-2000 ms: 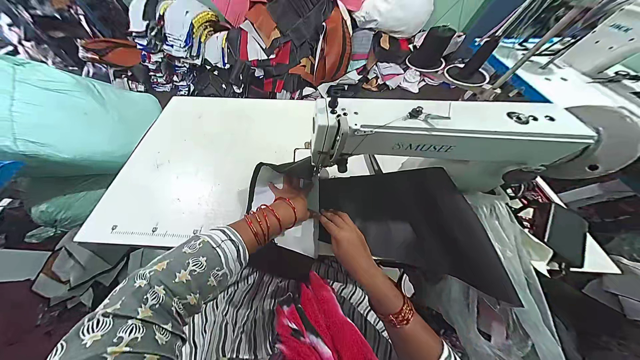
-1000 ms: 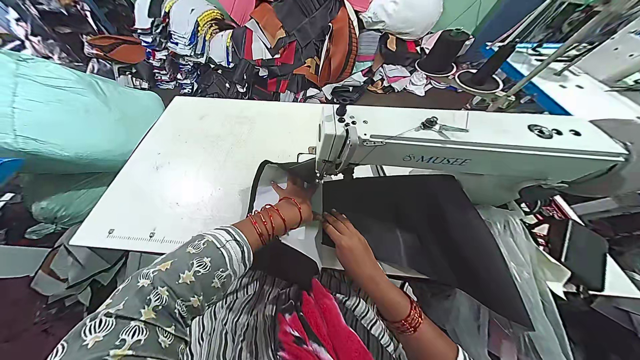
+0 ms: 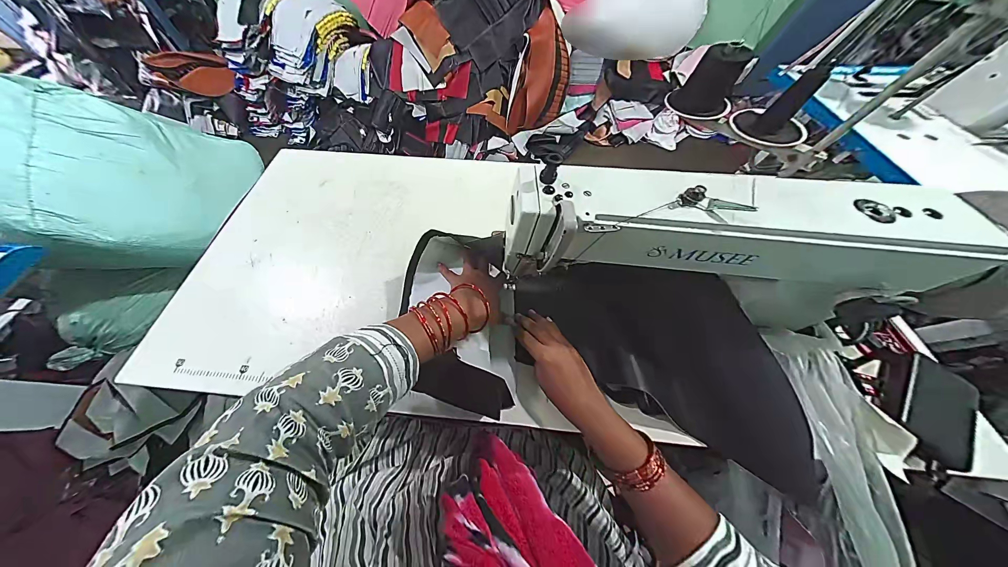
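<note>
A white industrial sewing machine [image 3: 709, 228] reaches across the table from the right, its needle area just beyond my hands. My left hand [image 3: 476, 291] lies on the white and black fabric piece [image 3: 465, 358] left of the needle, fingers spread and pressed down. Close to the needle, on the near side, the fingertips of my right hand [image 3: 543, 342] rest on the edge of a large black sheet of material [image 3: 669, 339]. That sheet stretches right and hangs over the front edge. The needle tip and some left fingertips are hard to make out.
The white sewing table [image 3: 315, 236] has a printed scale at its near left. Large green sacks [image 3: 110, 173] stand left. Heaped fabric pieces [image 3: 441, 71] lie behind. Black thread cones [image 3: 713, 79] stand behind the machine. Clear plastic sheeting [image 3: 835, 417] hangs at the right.
The black-edged piece under my left hand sits differently, with its near black part now lying on the table's front edge. Both hands stay close to the needle.
</note>
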